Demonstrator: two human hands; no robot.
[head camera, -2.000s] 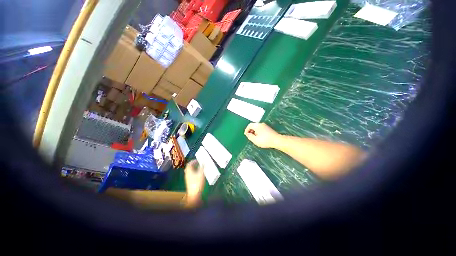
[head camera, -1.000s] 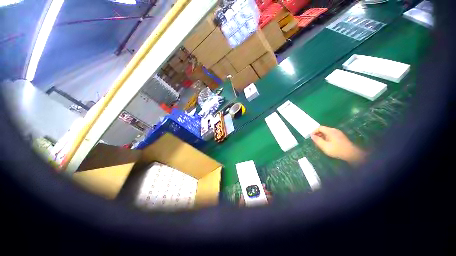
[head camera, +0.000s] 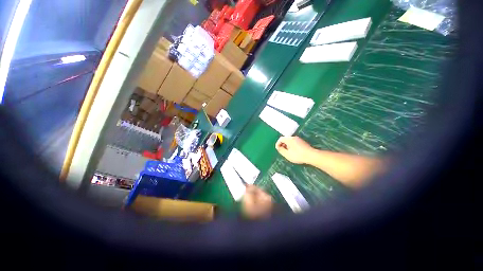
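Slim white boxes lie in pairs on the green conveyor belt (head camera: 312, 77). The nearest pair has a left box (head camera: 233, 180) and a right box (head camera: 244, 165). My left hand (head camera: 257, 201) is blurred at the near end of this pair; whether it grips a box cannot be told. My right hand (head camera: 294, 150) has curled fingers with nothing visible in them, just nearer than the middle pair (head camera: 278, 120). Another pair (head camera: 328, 52) lies further up. A single white box (head camera: 289, 191) lies on the film-covered bench, between and below my hands.
An open carton's brown flap (head camera: 172, 208) shows at the lower left beside a blue crate (head camera: 159, 180). A tape roll (head camera: 214, 139), a brown-orange tray (head camera: 204, 162) and a small white box (head camera: 223, 117) are across the belt. Wrinkled clear film (head camera: 381, 100) covers the right side.
The view has turned, and the carton's white contents are out of view. My left hand has left the box with the dark picture at the near edge. My right hand has come off a belt box.
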